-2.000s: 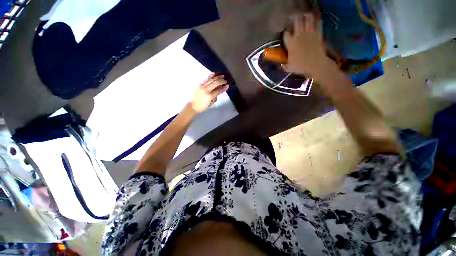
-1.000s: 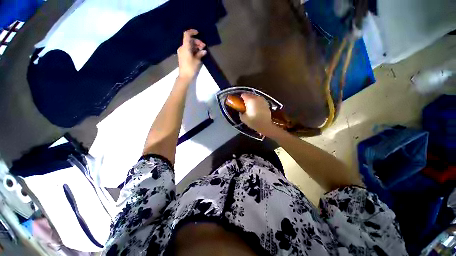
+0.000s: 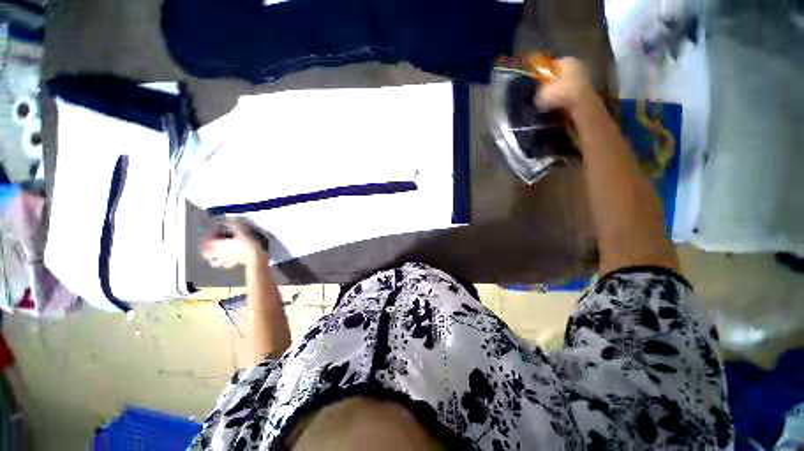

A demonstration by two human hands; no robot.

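A white garment panel (image 3: 344, 132) lies flat in front of me, with a navy strip (image 3: 317, 195) along its lower part and a navy band at its right end. My right hand (image 3: 564, 85) holds the steam iron (image 3: 529, 132) by its orange handle, right of the panel; the iron is blurred and looks tilted. My left hand (image 3: 231, 247) is blurred at the panel's lower left edge; whether its fingers grip the edge cannot be told.
Navy pieces (image 3: 335, 40) lie along the far side of the brown-grey table (image 3: 388, 255). A stack of white panels with navy ends (image 3: 79, 194) lies at the left edge. A blue sheet (image 3: 666, 167) with the yellow hose (image 3: 654, 132) is at the right. A blue crate (image 3: 145, 432) is on the floor.
My right hand moved the iron off the panel's right end, to the right. My left hand moved from the panel's far right corner to its lower left. The view has turned.
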